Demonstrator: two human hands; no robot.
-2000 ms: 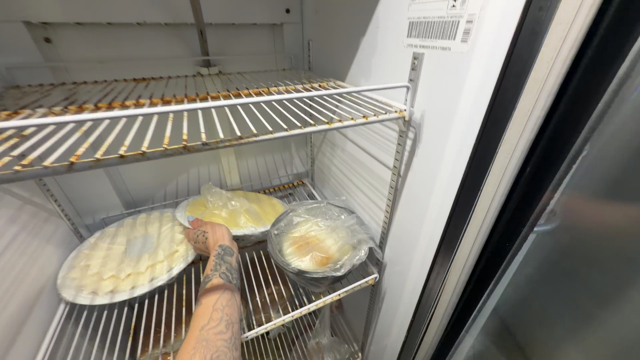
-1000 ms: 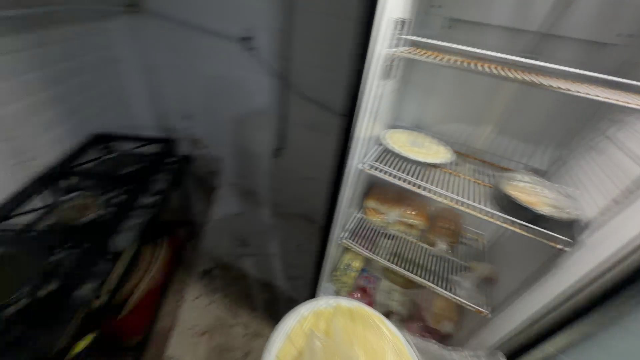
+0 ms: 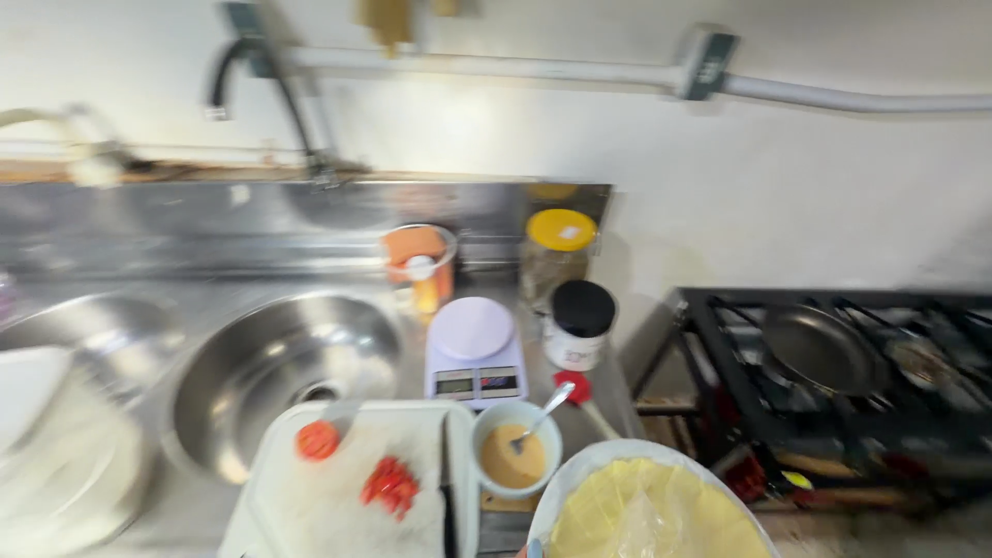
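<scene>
A round dish [image 3: 659,511] with a pale yellow filling and clear plastic film on top is at the bottom edge, right of centre. My left hand [image 3: 533,550] grips its left rim; only a fingertip shows. My right hand is out of sight. Left of the dish stands a bowl [image 3: 514,449] of light brown liquid with a metal fork in it. A white cutting board [image 3: 310,511] bears a tomato piece [image 3: 317,440], chopped tomato [image 3: 390,487] and a black-handled knife [image 3: 447,496]. Behind the bowl sits a lilac kitchen scale [image 3: 475,349].
A steel sink basin [image 3: 287,380] with a black faucet [image 3: 271,85] is at left. Near the scale stand a black-lidded jar [image 3: 580,325], a yellow-lidded jar [image 3: 559,256] and a red-headed spatula [image 3: 573,387]. A black stove [image 3: 744,403] with a frying pan [image 3: 821,349] is at right.
Two seconds ago my hand was at the yellow-filled dish on a refrigerator shelf; now the dish is over the counter's edge. The view has swung from the refrigerator to the sink.
</scene>
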